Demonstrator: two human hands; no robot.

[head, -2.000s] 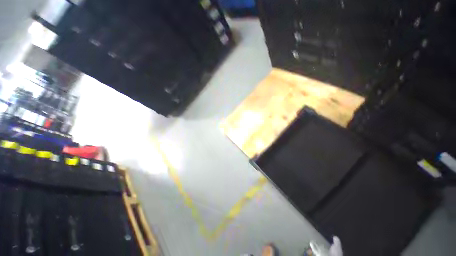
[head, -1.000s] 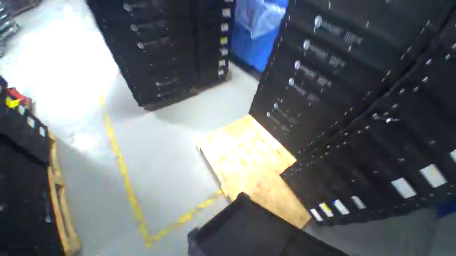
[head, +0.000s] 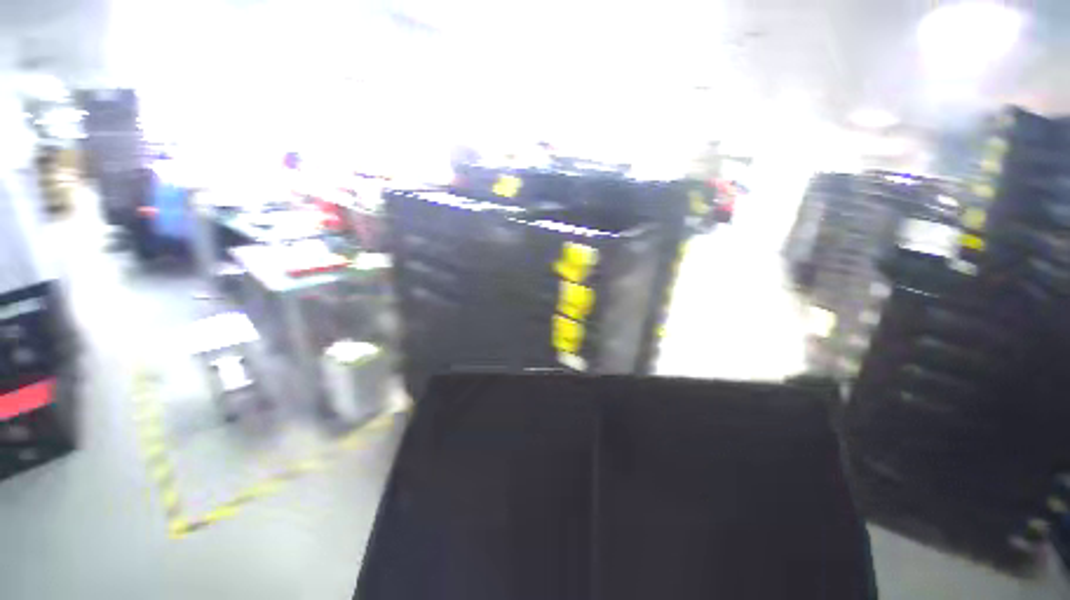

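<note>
A large black turnover box (head: 610, 492) fills the bottom centre of the head view, close in front of me. Its dark surface is split by a faint line down the middle, and its lower part is cut off by the picture's edge. Neither my left hand nor my right hand is in view. Whether they touch the box cannot be seen. The picture is blurred.
A stack of black boxes with yellow tags (head: 575, 299) stands just beyond the box. Another tall black stack (head: 974, 399) stands at the right. A table (head: 293, 267), a stool (head: 225, 334) and a pale bin (head: 356, 381) are at the left, near yellow floor tape (head: 276, 483).
The view has swung up and away from the pallet and tall stacks to other stacks and a table. The black box now shows larger and more central.
</note>
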